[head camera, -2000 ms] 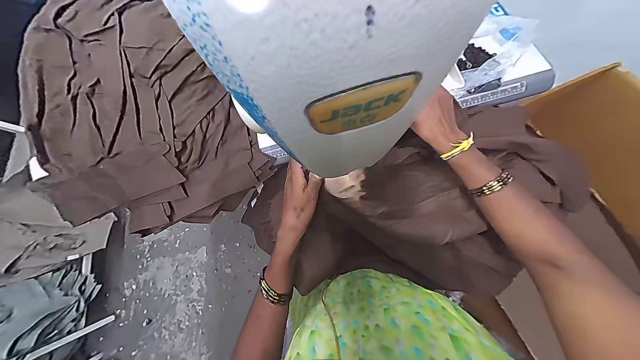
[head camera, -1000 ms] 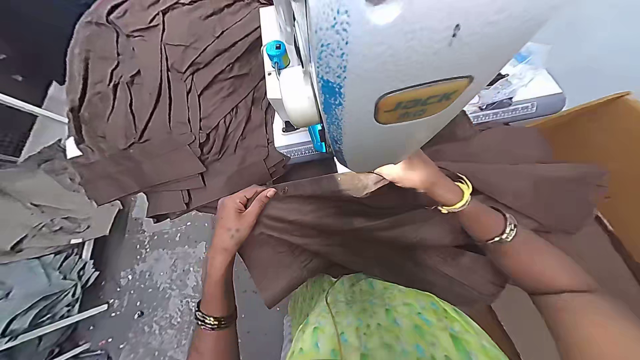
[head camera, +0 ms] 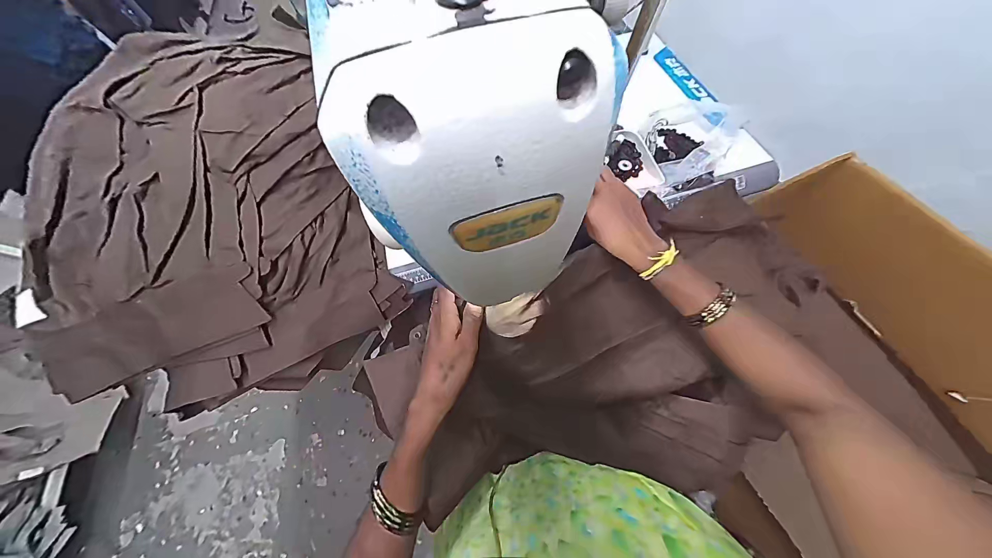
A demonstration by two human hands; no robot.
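Observation:
The white head of a Jack sewing machine (head camera: 480, 147) fills the upper middle and hides the needle area. Brown fabric (head camera: 604, 341) lies below it and spreads over my lap. My left hand (head camera: 449, 349) is at the machine's lower left edge, on the fabric; its fingertips are partly hidden, and whether they pinch the cloth does not show. On the machine's right side, my right hand (head camera: 620, 217) reaches behind the head above the fabric, its fingers mostly hidden. A pale cloth piece (head camera: 514, 315) shows just under the head's tip.
A large pile of brown fabric pieces (head camera: 194, 178) rises at the left. Grey pieces (head camera: 54, 418) lie at the far left. An open cardboard box (head camera: 891, 256) stands at the right. Behind my right hand, a white tray (head camera: 647, 167) holds dark buttons beside a clear plastic bag (head camera: 697, 143).
My left hand, which held the fabric's edge out at the left a second ago, is now close to the machine head. My right hand has moved from under the head to its right side. The view has shifted.

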